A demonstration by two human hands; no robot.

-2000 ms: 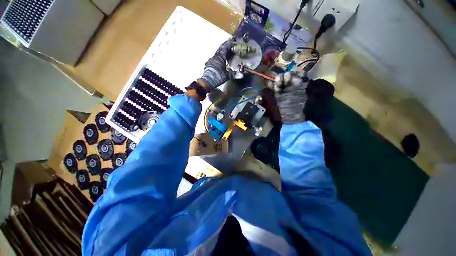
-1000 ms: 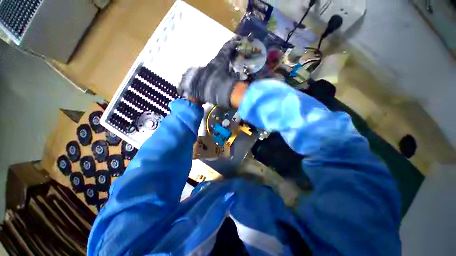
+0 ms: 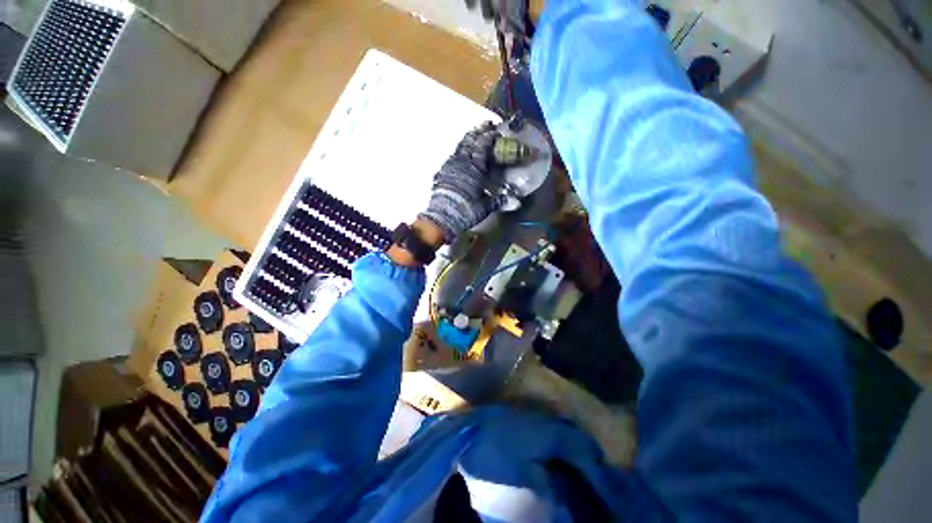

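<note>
The silvery round disc (image 3: pixel 533 161) of the bench fixture has a greenish-brass part at its centre. My left hand (image 3: pixel 465 182), in a grey-black striped glove, grips the disc's left side. A thin reddish-brown rod (image 3: pixel 507 72) runs up from the disc's upper edge. My right hand (image 3: pixel 508 14), cut off by the top edge of the picture, is closed around the rod's upper part; its fingers show only partly. Below the disc is a metal fixture with a blue part (image 3: pixel 458 333) and yellow parts.
A white tray (image 3: pixel 358 123) with rows of small black pieces and a round part lies left of my left hand. Round black assemblies (image 3: pixel 238 342) stand on brown board at lower left. Cardboard dividers (image 3: pixel 133 475) are below them. A dark cloth (image 3: pixel 598 352) and green mat (image 3: pixel 887 393) are at right.
My right hand moves from the disc's right side, across my left hand, to the top edge. The rod now points up instead of right. My left hand stays at the disc.
</note>
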